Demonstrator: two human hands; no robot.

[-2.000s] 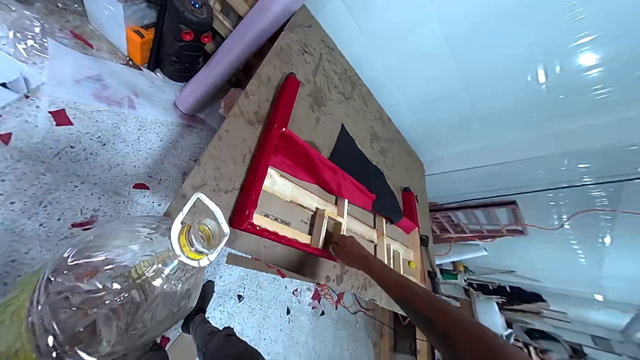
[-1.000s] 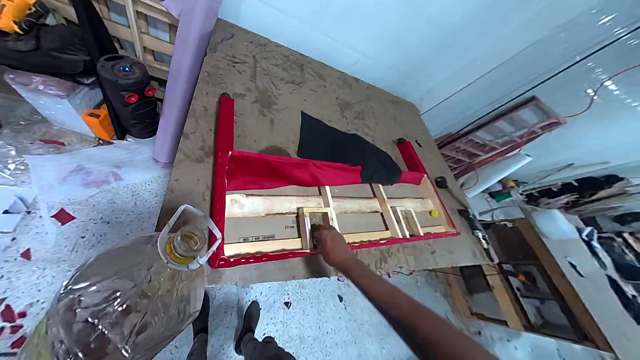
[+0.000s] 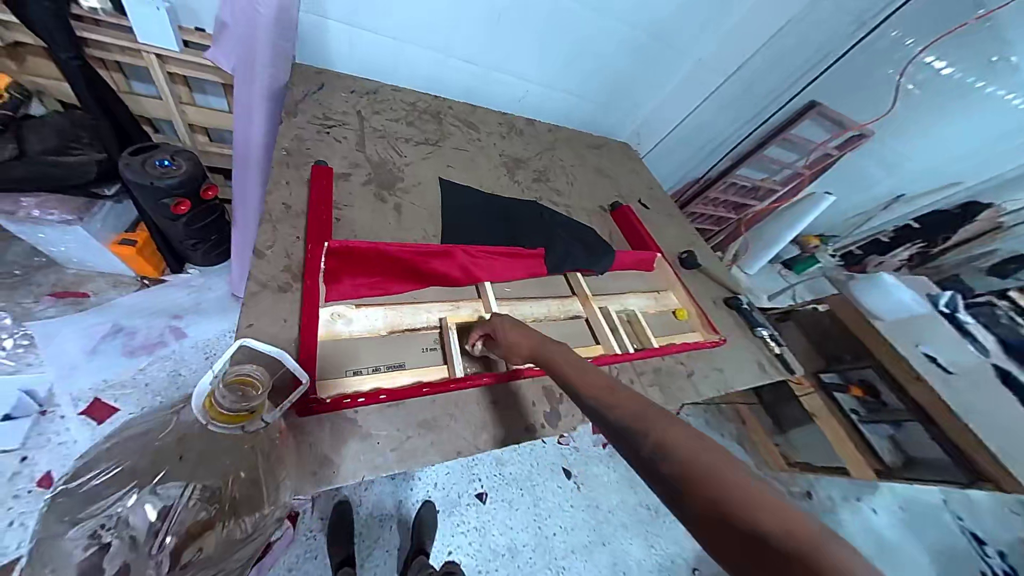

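My right hand (image 3: 502,339) reaches into a small wooden compartment near the front rail of a wooden frame (image 3: 384,318) edged in red fabric; its fingers are curled, and whether they hold something is unclear. Red cloth (image 3: 424,268) lies along the frame's back side, with a black cloth (image 3: 512,220) partly over it. A yellow cap (image 3: 681,314) sits at the frame's right end. At the lower left stands a large clear plastic jug (image 3: 176,488), uncapped, with a white handle ring at its neck. My left hand is out of view.
The frame rests on a worn brown worktable (image 3: 400,120). A mallet (image 3: 708,272) and an air tool (image 3: 760,332) lie at its right. A lilac roll (image 3: 256,136) and black speaker (image 3: 178,204) stand left. Fabric scraps dot the floor.
The view has turned and levelled over the table. My right hand stays at the small compartment, its fingers now more raised and curled inside it.
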